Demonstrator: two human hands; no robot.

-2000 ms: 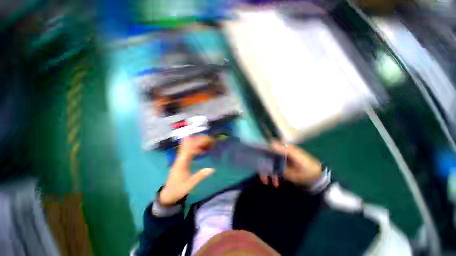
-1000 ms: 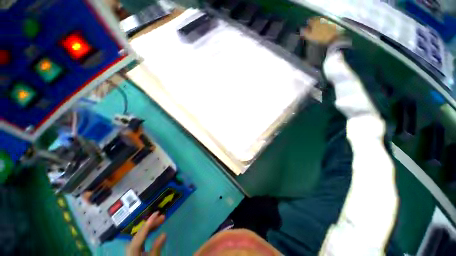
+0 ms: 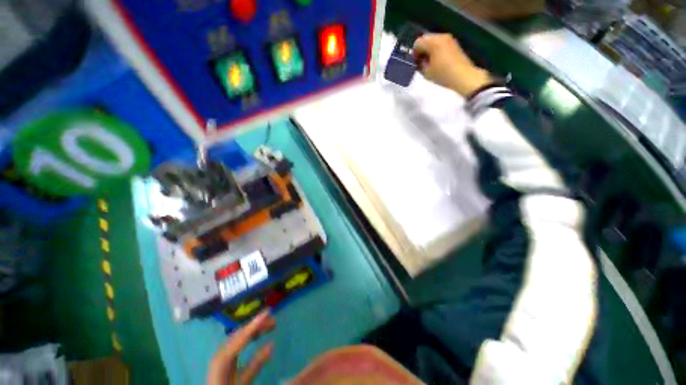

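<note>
My right hand (image 3: 449,63) is stretched out to the far end of the white cover sheet (image 3: 391,150), with its fingers on a black plastic housing (image 3: 401,65). My left hand (image 3: 244,352) is at the bottom, partly cut off by the edge, fingers apart and nothing seen in it, near the two-arrow label (image 3: 274,295). The orange-brown fixture (image 3: 242,224) sits on the grey base plate (image 3: 197,280), with black clamps on it. The silver-grey press head (image 3: 197,201) is at its back left and hides part of it.
The blue control box (image 3: 278,64) with lit green and red buttons stands behind the press. A green sign with "10" (image 3: 83,152) is at the left. The teal bench top (image 3: 353,289) lies around the press. Yellow-black floor tape (image 3: 107,271) runs at the left.
My right hand has moved left from the row of dark parts beyond the sheet to the housing at the sheet's far end. My left hand stays low by the press. The view has shifted.
</note>
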